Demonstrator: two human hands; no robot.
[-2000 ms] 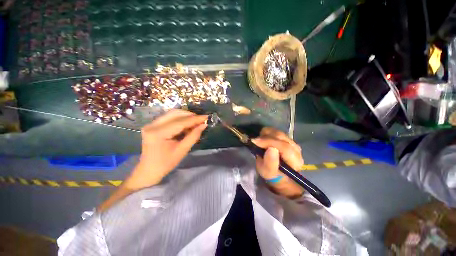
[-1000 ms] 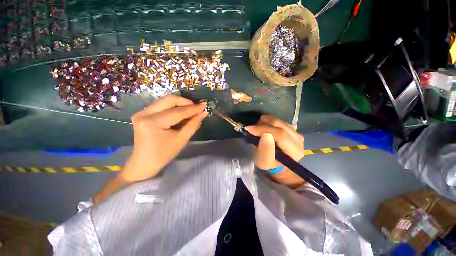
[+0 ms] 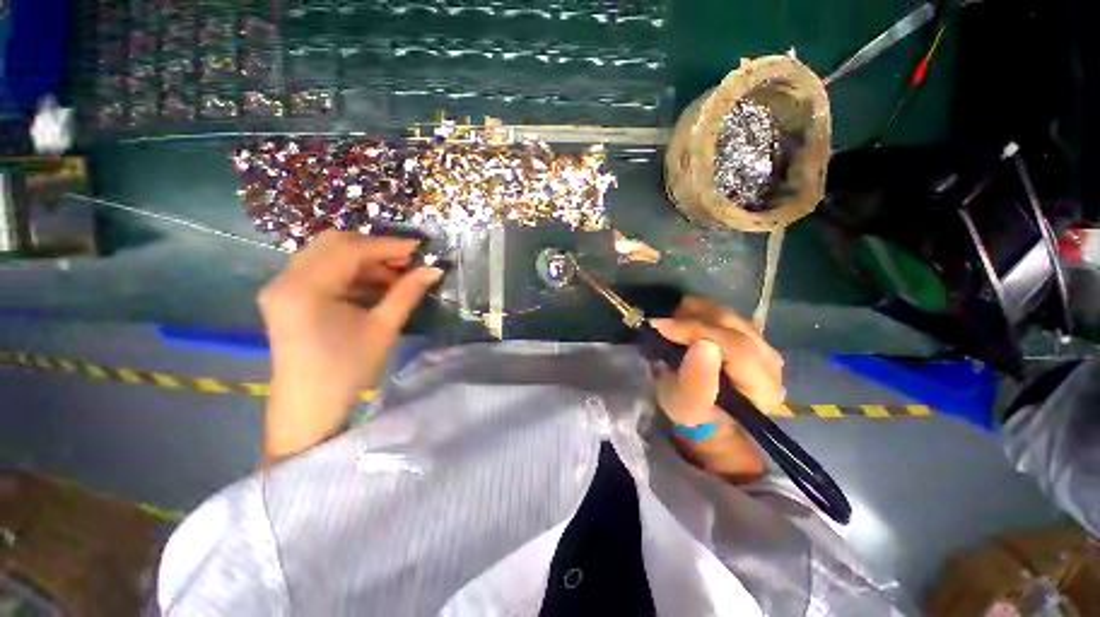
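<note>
My right hand (image 3: 721, 368) holds the black soldering iron (image 3: 784, 456) like a pen. Its thin metal tip points up-left and ends at the round silvery fixture (image 3: 556, 266) on the bench. My left hand (image 3: 344, 301) is left of the fixture, with thumb and forefinger close together near the lower edge of the heaps. A small pale bit (image 3: 431, 258) shows at the fingertips; whether they grip it I cannot tell. The dark red and silver heap (image 3: 316, 187) lies beyond my left hand. The gold and white heap (image 3: 519, 183) adjoins it on the right.
A clear blister tray (image 3: 483, 72) lies behind the heaps, with dark parts at left. A round tan pot (image 3: 685, 163) with silvery filling stands right of them. An orange-tan lump (image 3: 635, 248) lies near the fixture. A black fan (image 3: 1019, 229) and another person's sleeve (image 3: 1062, 422) are at right.
My left hand has moved left, away from the fixture and iron tip, which uncovers the fixture. My right hand still holds the iron. The whole view has shifted.
</note>
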